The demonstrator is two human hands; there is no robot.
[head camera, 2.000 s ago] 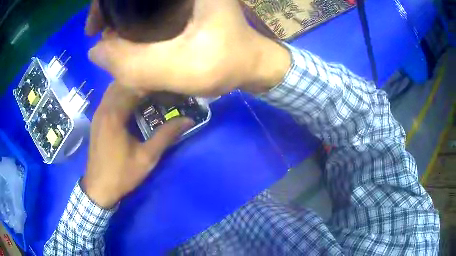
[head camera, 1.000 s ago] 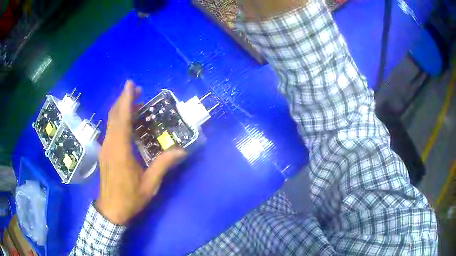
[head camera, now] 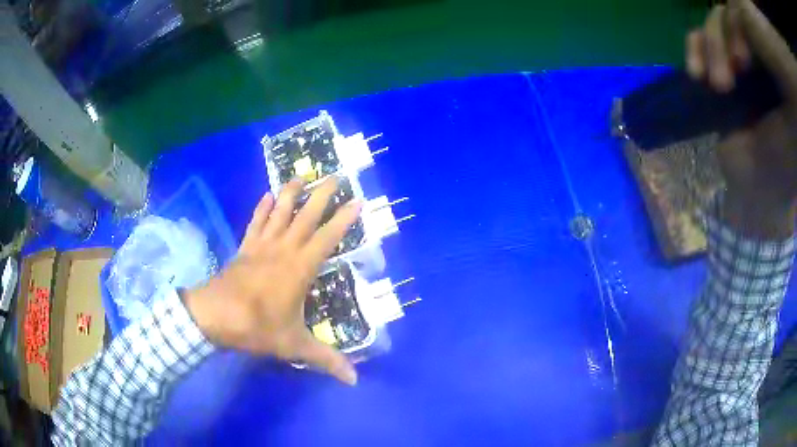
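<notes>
Three white open adapter housings with dark circuit boards and prongs pointing right stand in a column: the top one (head camera: 303, 148), the middle one (head camera: 356, 229) and the bottom one (head camera: 339, 307). My left hand (head camera: 271, 279) is spread over the left side of the lower two, fingers over the middle one and thumb at the bottom one's lower edge. It partly hides both; contact is unclear. My right hand (head camera: 756, 113), at the upper right and cut off by the edge, is shut on the black electric screwdriver (head camera: 677, 112), which lies nearly level over the screw tray (head camera: 673, 196).
A blue bin (head camera: 210, 205) with a crumpled clear plastic bag (head camera: 162, 257) is left of my left hand. Two cardboard lids, one with many red pieces (head camera: 37, 327) and one with few (head camera: 86, 327), lie far left. A pale post (head camera: 79, 122) and green conveyor (head camera: 419, 52) are behind.
The view has turned left. The separate housing now stands in line below the other two, with my left hand over it. My right hand, with the screwdriver, is now visible over the tray.
</notes>
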